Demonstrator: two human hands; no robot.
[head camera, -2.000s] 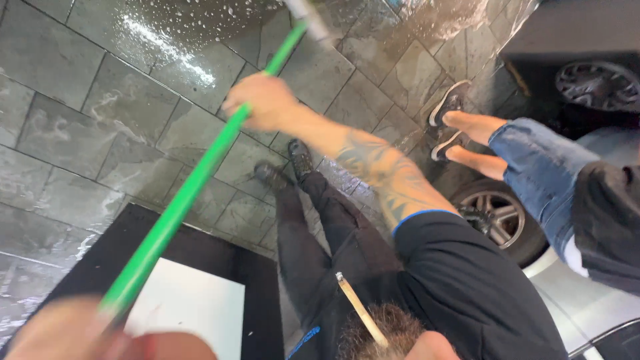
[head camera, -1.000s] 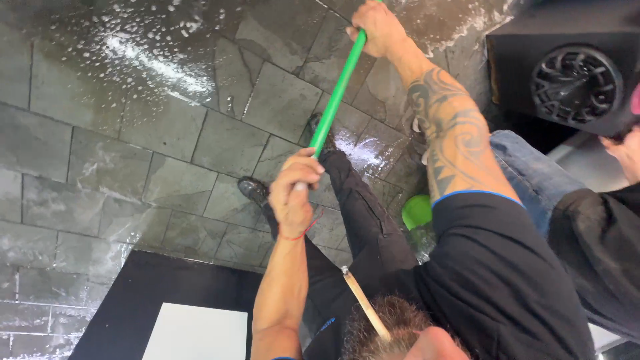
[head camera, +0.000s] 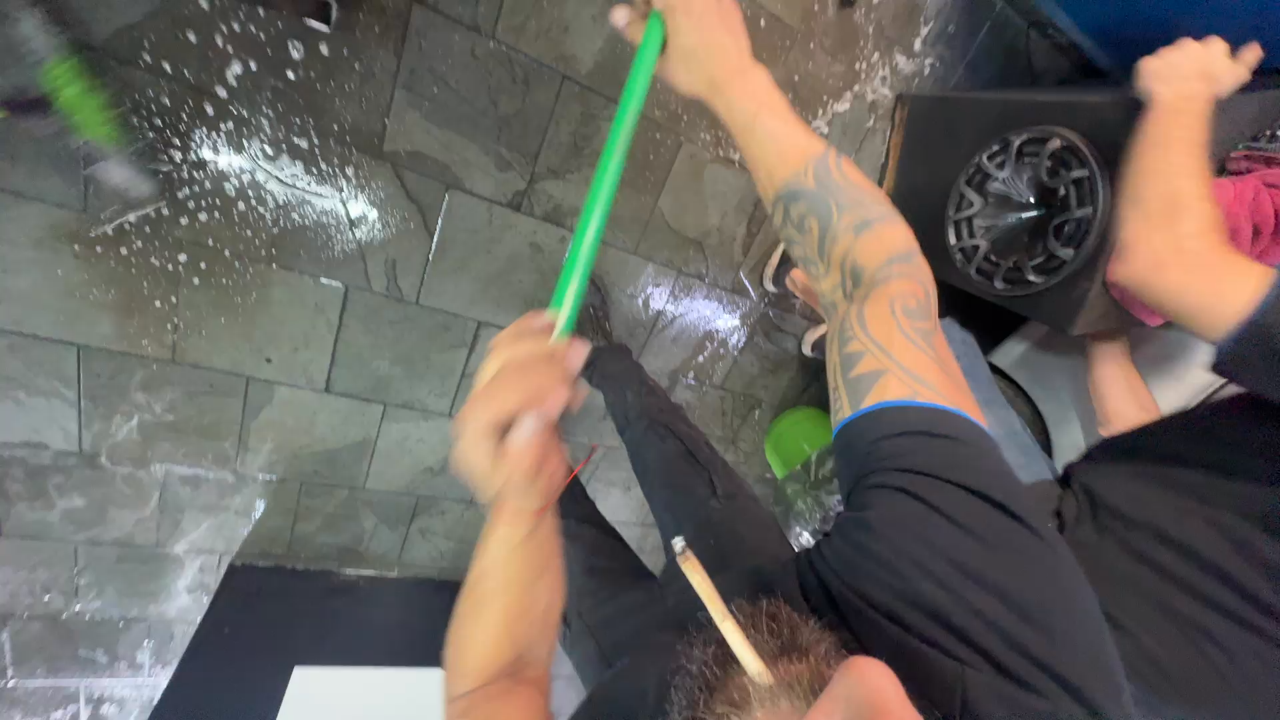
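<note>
A green pole (head camera: 608, 180) runs slantwise over the wet tiled floor. My left hand (head camera: 520, 410), blurred, is closed around its lower end in view, with a thin red string at the wrist. Near the top edge my right hand (head camera: 695, 45) grips the pole higher up; that arm is tattooed and comes from a black sleeve. What lies beyond the right hand is out of view. A cigarette-like stick (head camera: 722, 610) juts up at the bottom, beside hair.
Grey floor tiles (head camera: 300, 345) carry water and foam. At the right stand a black box (head camera: 920, 150) with a round patterned grille (head camera: 1028, 210) and another person's raised arm (head camera: 1165, 190) by a pink cloth (head camera: 1250, 225). A bright green round object (head camera: 800, 440) lies near my legs. A blurred green object (head camera: 80, 95) is at upper left.
The pole, low and long across the view at first, now stands steeper and farther right. My left hand has moved up and right from the bottom left corner. The other person's arm is now raised.
</note>
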